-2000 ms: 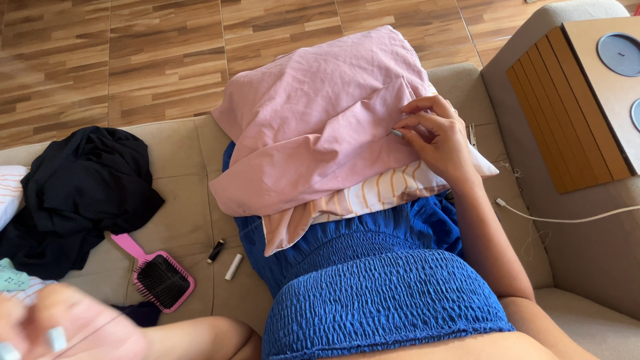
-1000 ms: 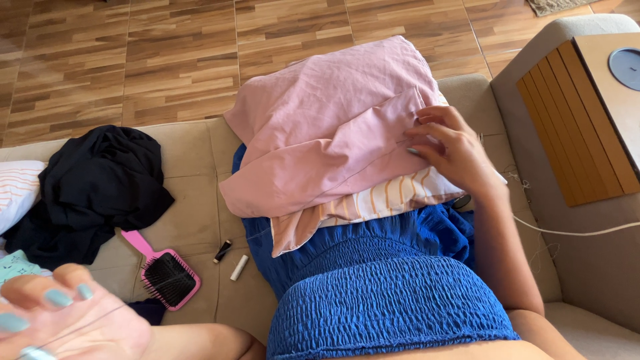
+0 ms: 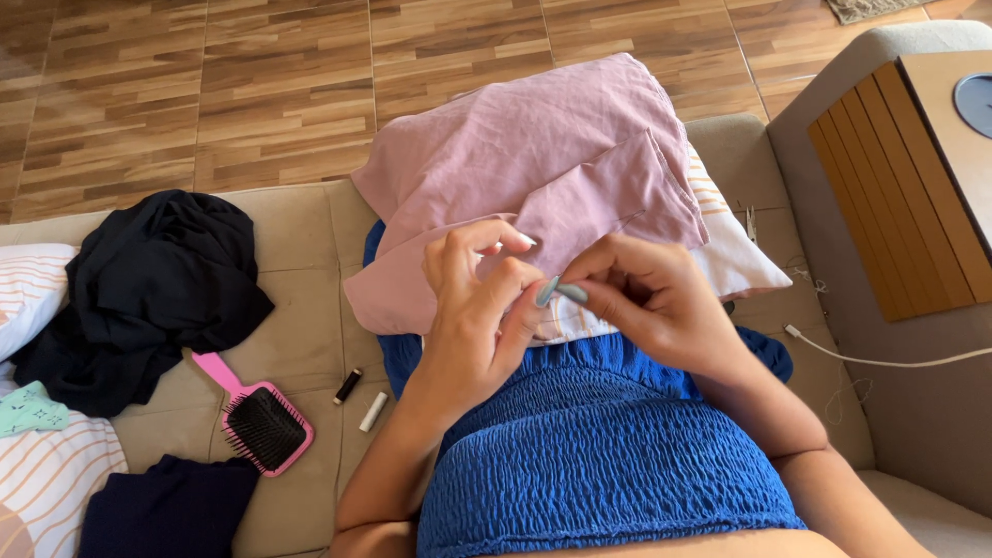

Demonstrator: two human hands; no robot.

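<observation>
Pink fabric point(image 3: 535, 147) lies over a striped pillow point(image 3: 744, 256) on my lap, with one edge folded back. Above its near part, my left hand point(image 3: 484, 302) and my right hand point(image 3: 635, 294) meet at the fingertips. Thumb and index finger are pinched on each hand; whatever tiny thing is between them is too small to make out. A short dark line, perhaps a needle or thread, shows on the pink fabric near its folded edge. A black thread spool point(image 3: 348, 386) and a white thread spool point(image 3: 373, 411) lie on the sofa to the left.
A pink hairbrush point(image 3: 267, 426), black cloth point(image 3: 163, 287) and dark blue cloth point(image 3: 170, 508) lie on the sofa point(image 3: 298, 310) at left. At right are small metal scissors or snips point(image 3: 750, 225), loose thread, a white cable point(image 3: 883, 359) and a wooden armrest tray point(image 3: 903, 194).
My left hand has come from the lower left to the middle, over the pink fabric. My right hand has left the fabric's right side and now meets it at the fingertips.
</observation>
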